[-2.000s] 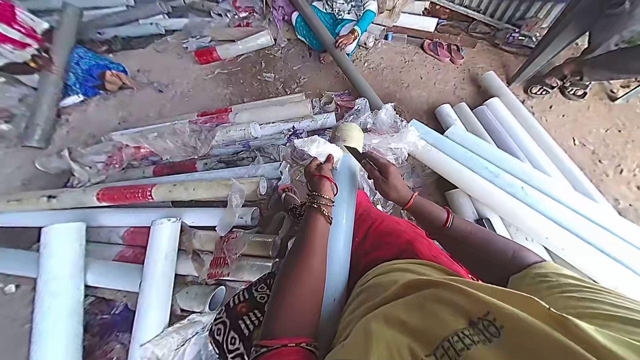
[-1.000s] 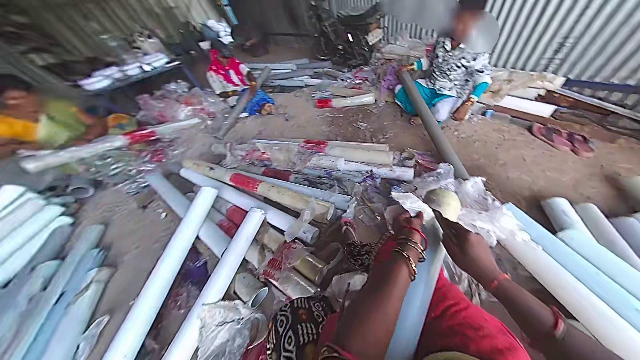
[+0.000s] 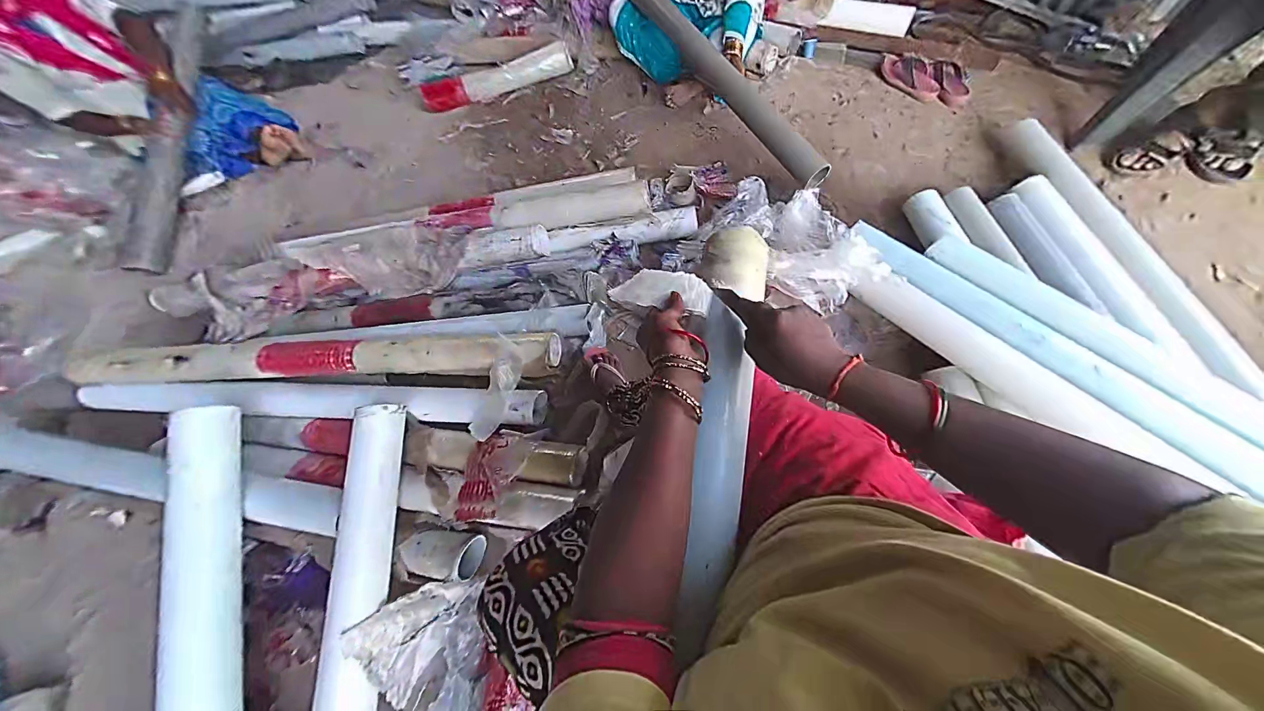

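A light-blue tube [image 3: 717, 444], likely a cardboard or plastic core, leans along my lap, its far end between my hands. My left hand [image 3: 671, 326] grips a torn flap of white wrapping [image 3: 660, 288] at that end. My right hand [image 3: 790, 341] is closed at the tube's right side, near a dark edge of something too unclear to name. Just beyond both hands the cream end of the tube [image 3: 736, 259] shows bare. Crumpled clear plastic film [image 3: 815, 242] lies behind my right hand.
Wrapped tubes with red bands [image 3: 306, 357] lie ahead and left. White tubes [image 3: 199, 553] stand out at lower left; blue and white tubes [image 3: 1047, 296] lie right. A grey tube [image 3: 741, 89] reaches from a seated person. Another person's hand [image 3: 170, 91] is at upper left.
The view tilted up and back down. Both hands have stayed at the tube's far end, and no clear change in their hold shows.
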